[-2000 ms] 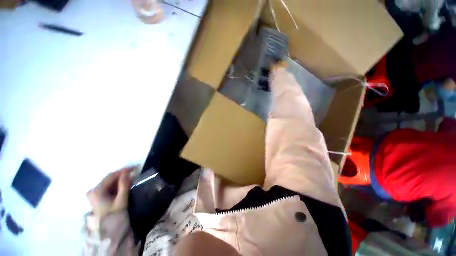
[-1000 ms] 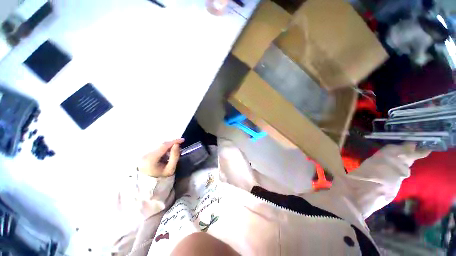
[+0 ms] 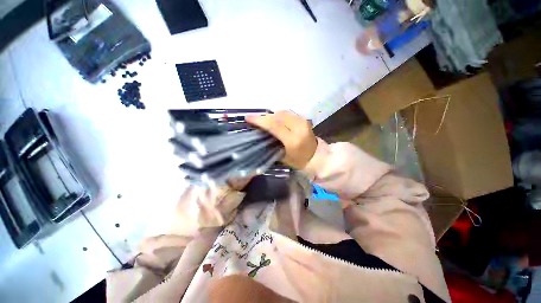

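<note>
My right hand (image 3: 295,135) holds a stack of phone middle frames (image 3: 222,145) above the near edge of the table; the stack is fanned and slightly blurred. My left hand (image 3: 238,181) is under the near side of the stack, mostly hidden; what its fingers do cannot be seen. A grey-edged piece (image 3: 277,173) shows just below the stack. The dotted black square (image 3: 201,80) lies on the table beyond the stack.
Loose black pieces (image 3: 131,94) lie beside a dark grey bag (image 3: 105,47). A solid black square (image 3: 182,14) lies farther back. Large frames (image 3: 50,165) lie at left. An open carton (image 3: 464,139) stands at right. Another person's hand (image 3: 371,42) is at the table's far edge.
My right hand has left the carton side and brought the stack of frames leftward over the table edge. My left hand is now behind the stack. The view has turned toward the table.
</note>
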